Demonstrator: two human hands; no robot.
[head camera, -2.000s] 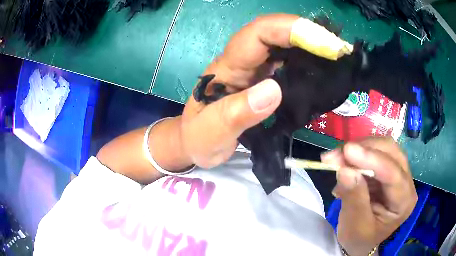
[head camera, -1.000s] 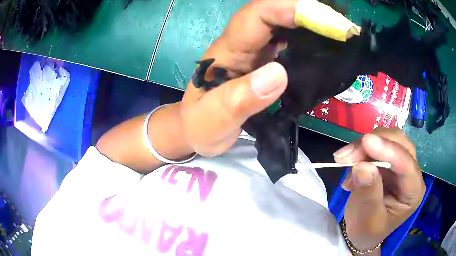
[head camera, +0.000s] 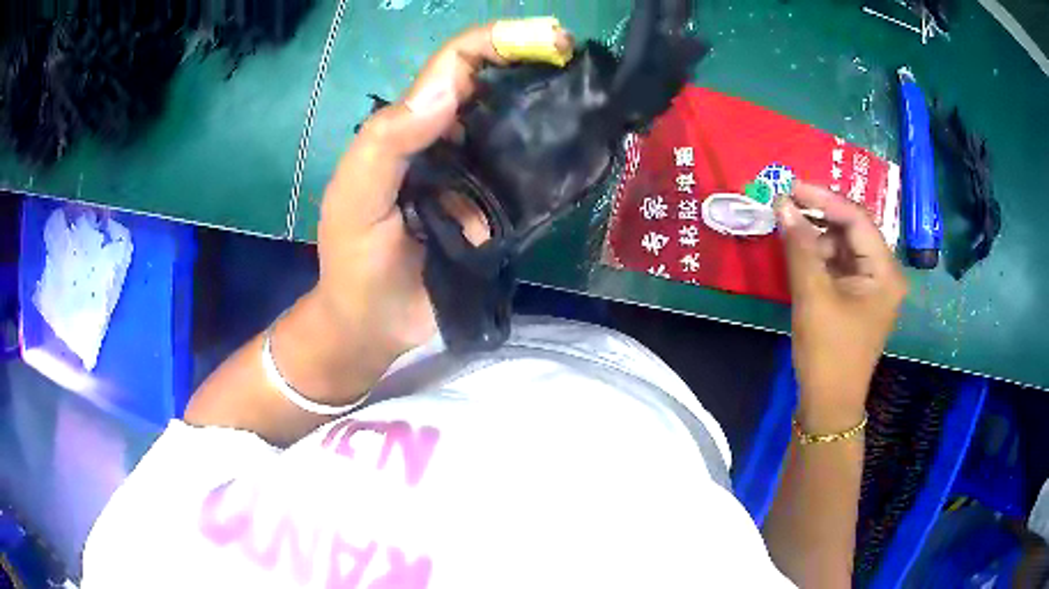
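Note:
My left hand (head camera: 385, 219), with yellow tape on a fingertip, holds a limp, slightly shiny black piece (head camera: 541, 138) with ragged ends. The piece has a hole in it and a flap hanging at the lower end. My right hand (head camera: 845, 265) pinches the cotton swab (head camera: 812, 214), most of which is hidden by the fingers. The hand is over the red packet (head camera: 748, 127), at the right end of a small white-silver oval dish (head camera: 736, 215). The swab's far tip cannot be made out.
A blue pen or knife (head camera: 917, 173) lies right of the packet, with a black fringed piece (head camera: 972, 190) beyond it. Black fringed heaps (head camera: 81, 92) lie at the upper left of the green table (head camera: 247, 173). A blue bin (head camera: 150, 311) with crumpled white material (head camera: 83, 282) is below the table edge.
My right hand has moved up from the lower flap of the black piece to the oval dish with the swab. My left hand has moved left with the piece, uncovering more of the packet.

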